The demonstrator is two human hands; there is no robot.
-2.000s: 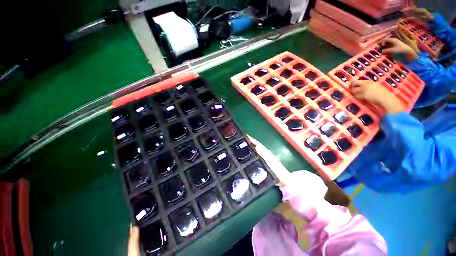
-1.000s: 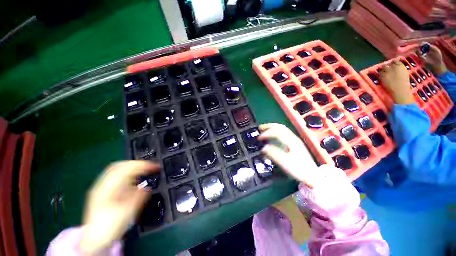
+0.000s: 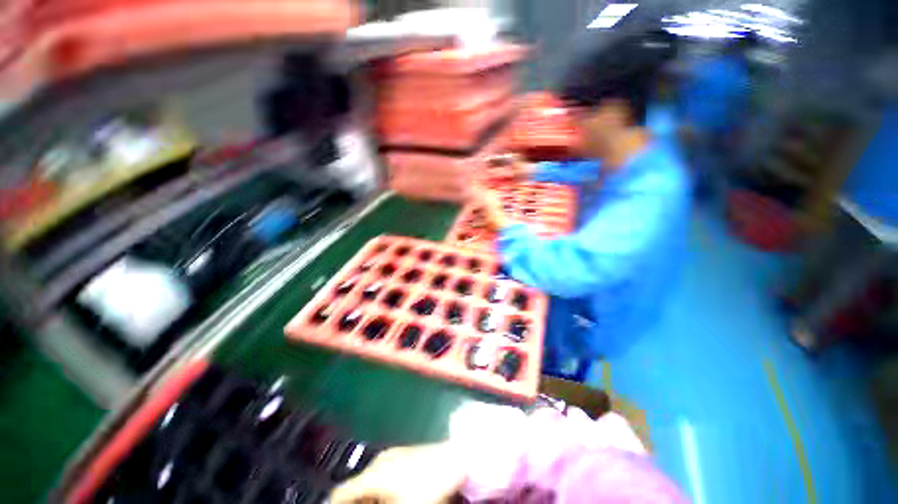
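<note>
The frame is blurred. The black foam tray [image 3: 231, 443] lies on the green bench at the lower left, cut off by the bottom edge, with glossy black watch bodies in its pockets. My right hand [image 3: 399, 477] is a blurred shape at the bottom edge, over the tray's right side, with the pink sleeve to its right. Whether its fingers hold anything cannot be told. My left hand is out of the picture. A red-orange foam tray [image 3: 394, 346] filled with dark watch bodies lies beyond the black tray, to its right.
A person in a blue smock [image 3: 620, 231] stands at the bench farther along, hands over another orange tray [image 3: 551, 204]. Stacked orange foam [image 3: 443, 103] stands at the back. A metal rail [image 3: 266, 285] runs along the bench's left edge. A white roll [image 3: 138, 300] lies behind it. The blue floor is right.
The view has swung right and up, so the black tray now sits at the lower left and the neighbouring person shows. My left hand has left the picture; my right hand is at the bottom edge.
</note>
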